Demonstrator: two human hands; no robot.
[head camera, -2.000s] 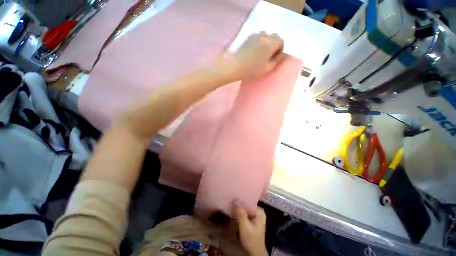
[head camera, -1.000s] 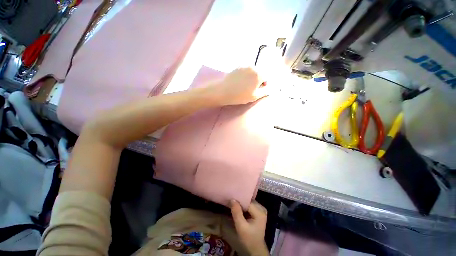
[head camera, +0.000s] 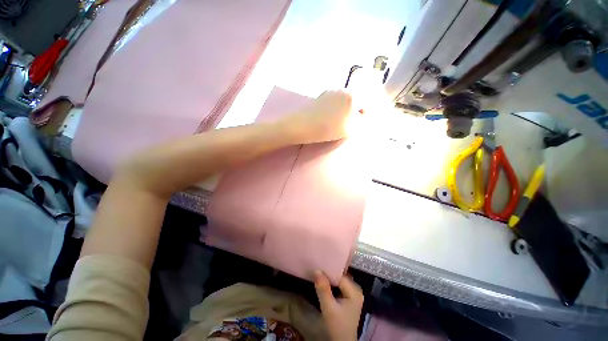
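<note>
The worked pink panel (head camera: 300, 206) lies over the table's front edge, with a thin dark seam line down its middle. My left hand (head camera: 328, 116) is on its far end beside the needle area; its fingers are washed out by lamp glare. My right hand (head camera: 339, 293) pinches the panel's near right corner below the table edge. The presser foot and needle are lost in the glare. The sewing machine head (head camera: 527, 73) stands at the right.
A large pink stack (head camera: 180, 73) lies left of the panel. Yellow-handled snips (head camera: 457, 180), red-handled snips (head camera: 493, 186), a yellow stick tool (head camera: 528, 193) and a black flat case (head camera: 553, 246) lie right. Black-and-white cloth (head camera: 33, 213) is heaped at left.
Since two seconds ago, the panel's far end has moved left and down to the needle area with my left hand, and the panel lies flatter with its seam showing. Little differs from one second ago.
</note>
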